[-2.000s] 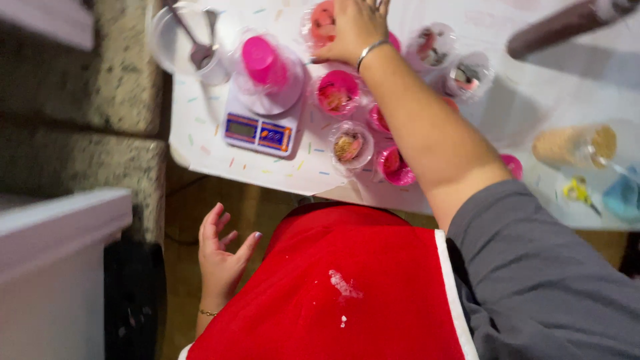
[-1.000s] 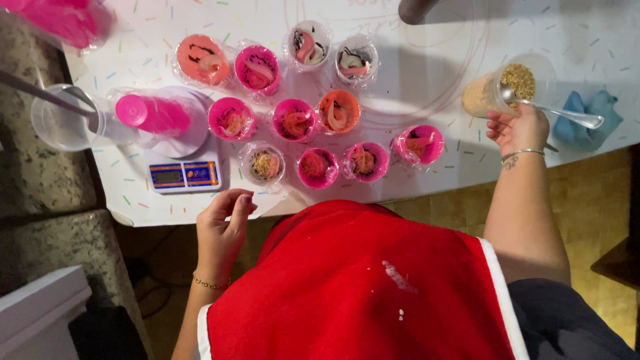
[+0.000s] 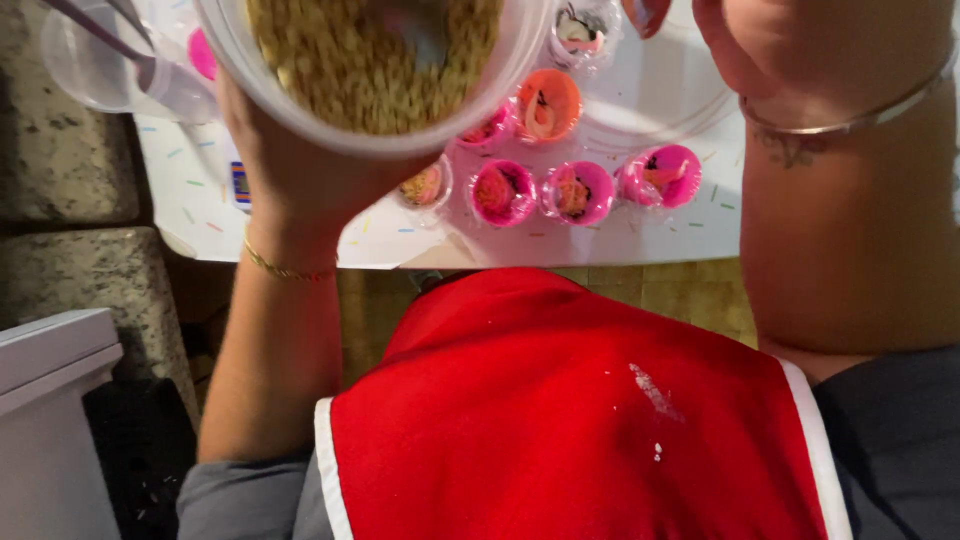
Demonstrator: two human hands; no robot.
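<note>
My left hand [image 3: 300, 161] holds up a clear plastic tub [image 3: 360, 146] of chopped nuts or similar golden crumbs [image 3: 360, 97], close to the camera. A blurred metal spoon [image 3: 429, 34] lies in the crumbs. My right hand [image 3: 780, 52] is at the upper right, cut off by the frame edge; whether it holds anything is not visible. Between and below the hands stand pink cups [image 3: 502, 193], an orange cup [image 3: 549, 105] and clear cups [image 3: 586, 30], with plastic wrap and swirled pink, white and dark filling. One clear cup [image 3: 424, 184] has golden crumbs on top.
An empty clear container [image 3: 90, 67] with utensils [image 3: 105, 30] stands at the upper left. Part of a digital scale [image 3: 240, 184] shows behind my left wrist. The sprinkle-patterned table [image 3: 360, 244] ends just before my red apron [image 3: 525, 390]; a granite slab [image 3: 82, 270] is at left.
The tub of crumbs, at the right of the table one second ago with my right hand at it, is now in my left hand, raised near the camera. My right hand has risen as well.
</note>
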